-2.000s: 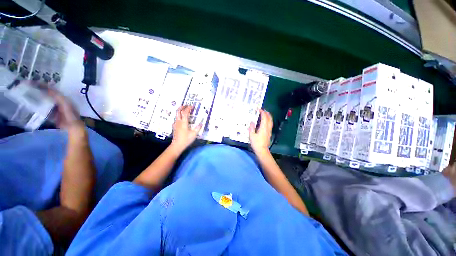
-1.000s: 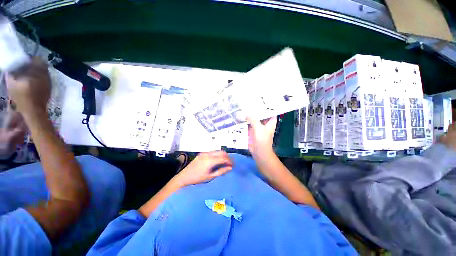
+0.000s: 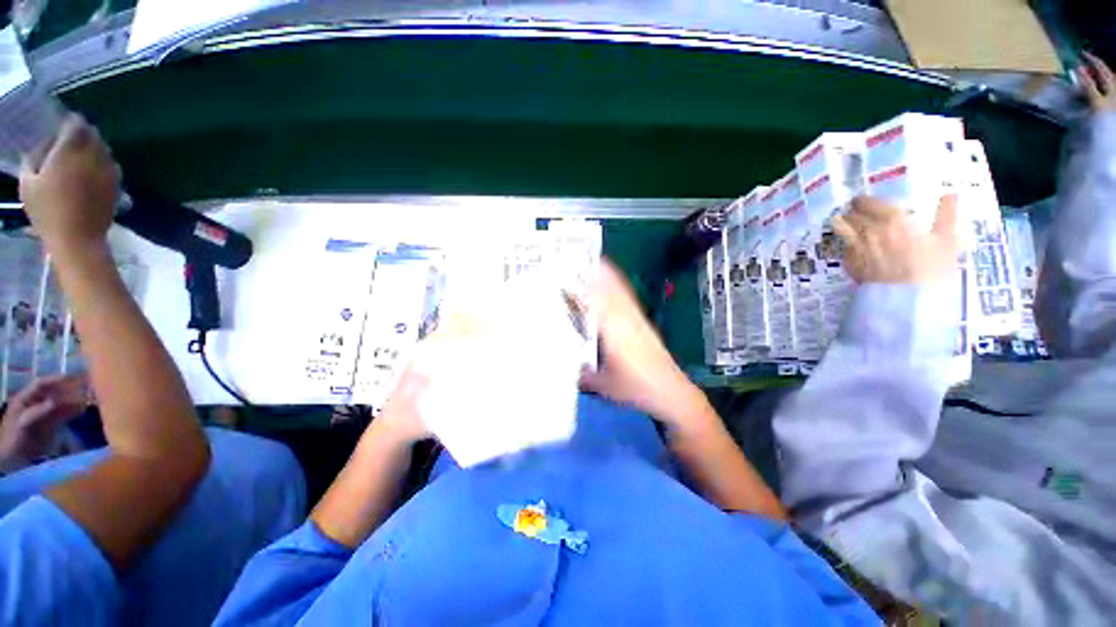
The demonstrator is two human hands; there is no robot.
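A white retail box [image 3: 502,380] is held between my two hands, tilted above my lap, its near face blank and overexposed. My left hand [image 3: 404,398] is at its left side, blurred, fingers partly hidden by the box. My right hand [image 3: 618,349] is at its right side, also blurred, with the fingers partly hidden. Behind it, retail boxes with dark print [image 3: 394,319] lie side by side on the white board [image 3: 275,263]. Another box end [image 3: 573,233] shows behind the held box.
A black heat gun [image 3: 202,251] with a cord lies at left. Another dark heat gun [image 3: 700,233] is beside the standing boxes [image 3: 783,282] at right. A co-worker's hand [image 3: 900,239] grips a box there. Another co-worker's arm [image 3: 116,331] is raised at left. Brown cardboard [image 3: 973,34] lies beyond.
The box in my right hand has come down and towards me, and my left hand has joined it. The right co-worker's hand has reached onto the standing boxes.
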